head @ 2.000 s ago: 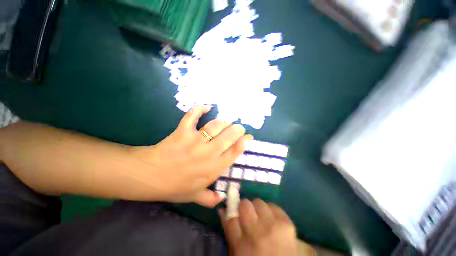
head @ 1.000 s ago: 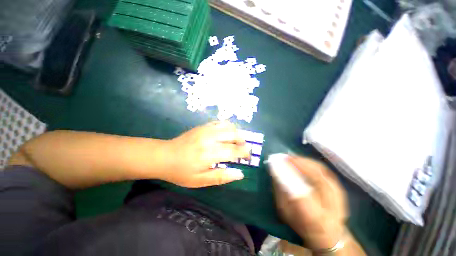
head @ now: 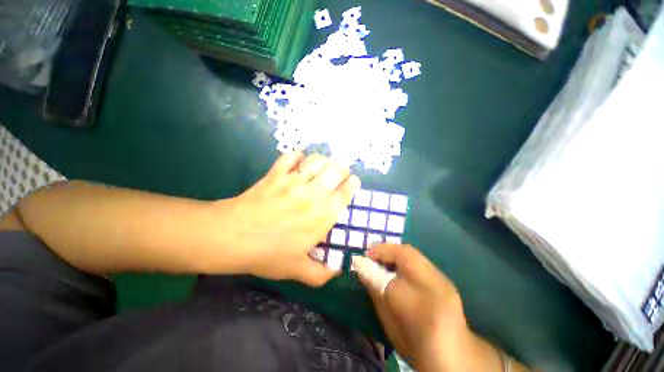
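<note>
A small green PCB panel with rows of square whitish components lies in front of me, partly hidden under my left hand. My left hand lies flat over the panel's left part, its fingertips at the lower edge of the pile of white plastic spacers. My right hand is at the panel's lower edge. Its whitish finger cot is at the lowest row, with thumb and finger close together. Whether a component is between them cannot be told.
A thick green PCB stack is at the top left, beside a black phone. A white wrapped package lies at right, with dark-edged squares on its lower corner. A perforated board is at the top edge, a dotted white sheet at left.
My right hand has moved left from beside the panel to its lower edge. My left hand still covers the panel's left part. The whole view has shifted a little.
</note>
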